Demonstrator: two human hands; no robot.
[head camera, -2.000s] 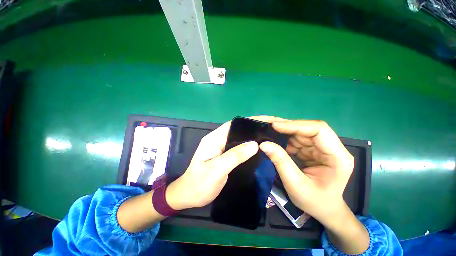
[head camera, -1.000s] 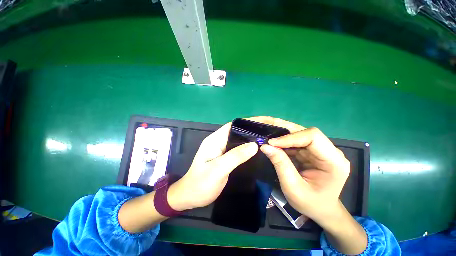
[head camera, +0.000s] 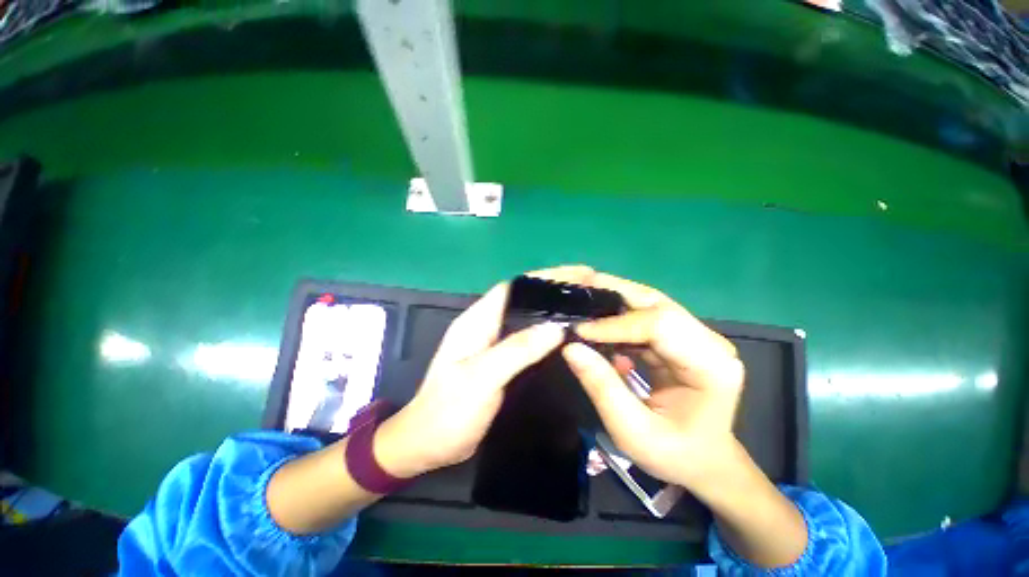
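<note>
A glossy black phone screen assembly (head camera: 528, 456) is held over the tray, its upper end tilted. My left hand (head camera: 457, 394) grips its left side, thumb on the face near the top. My right hand (head camera: 666, 394) is at its upper right, with thumb and index fingertips together near the top of the face; whether they pinch something small is too blurred to tell. The black compartment tray (head camera: 799, 423) lies beneath. A white phone-shaped piece (head camera: 336, 366) lies in its left slot. A silver-edged frame (head camera: 643, 479) lies partly hidden below my right hand.
The tray lies on a shiny green bench (head camera: 203, 259). A grey metal post (head camera: 423, 101) stands on the bench beyond the tray, fixed by a white bracket (head camera: 485, 200). Crumpled clear plastic (head camera: 942, 45) shows at the top right.
The view has shifted a little. My right hand has moved slightly left and inward, and the screen's upper end has tilted and moved left. My left hand keeps its grip.
</note>
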